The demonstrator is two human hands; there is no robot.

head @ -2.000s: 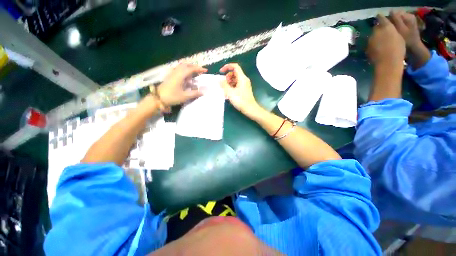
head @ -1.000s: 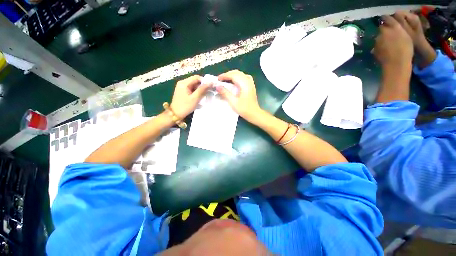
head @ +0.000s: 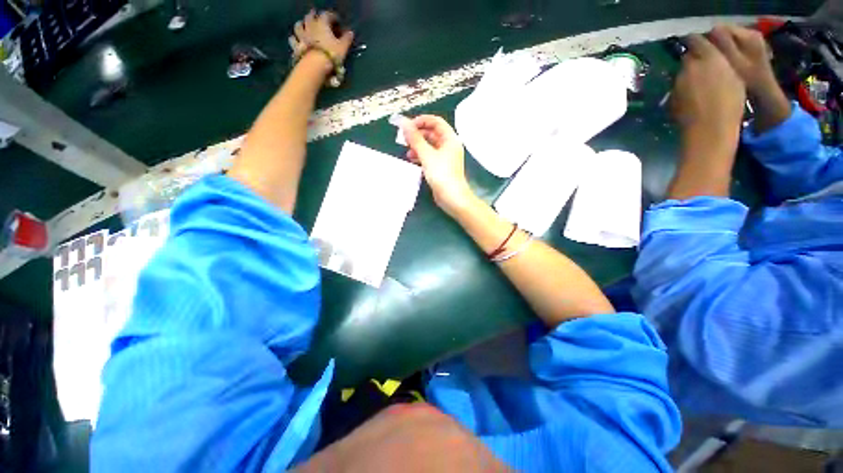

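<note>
My left hand is stretched over the dark green surface beyond the worn white rail. Its fingers point down beside something small and dark, and whether they grip it cannot be told. My right hand is above the bench, pinching a small whitish piece between thumb and fingers. Below it a white sticker sheet lies flat, with a few grey pieces at its lower left corner. More sticker sheets with rows of grey pieces lie at the left, partly hidden by my left sleeve.
Curled white backing papers lie right of my right hand. A neighbour's hands are at the upper right. The white rail crosses the bench, with small dark parts beyond. A red-and-clear container stands left by a white post.
My left hand has left my right hand and moved far forward over the rail. The white sheet, under both hands before, now lies flat. My right hand has stayed near its place with the small piece.
</note>
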